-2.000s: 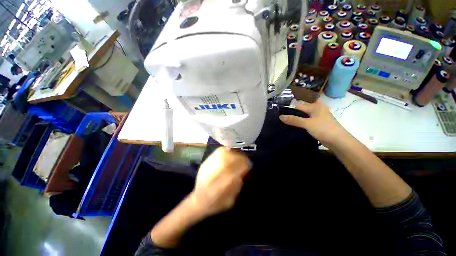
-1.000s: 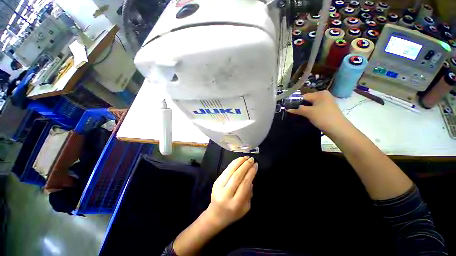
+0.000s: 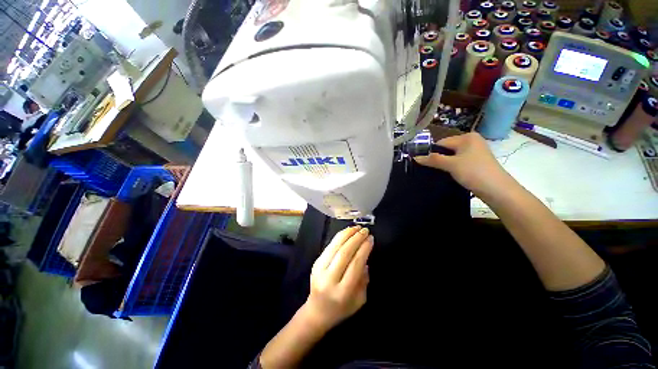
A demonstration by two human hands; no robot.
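A black garment [image 3: 426, 267] lies under the white JUKI machine head [image 3: 303, 108] and spreads over the lap. My left hand [image 3: 342, 270] has its fingers together, their tips on the cloth just in front of the small metal clamp [image 3: 365, 220]. My right hand [image 3: 469, 162] is right of the head, its thumb and fingers around a small dark piece beside the shiny silver cylinder [image 3: 417, 145]. I cannot tell if that piece is cloth or a knob. The needle is hidden by the head.
A white lamp tube [image 3: 245, 191] hangs left of the head. Right are a light-blue thread cone [image 3: 504, 108], more cones, a brown box [image 3: 456, 119], a control panel [image 3: 581, 83], a slim dark tool [image 3: 537, 137] and pens. Blue crates [image 3: 169, 252] stand on the left.
My left hand has moved from a blurred, bent pose to flat fingers at the clamp. My right hand has shifted from the cloth toward the silver cylinder. The view has shifted slightly.
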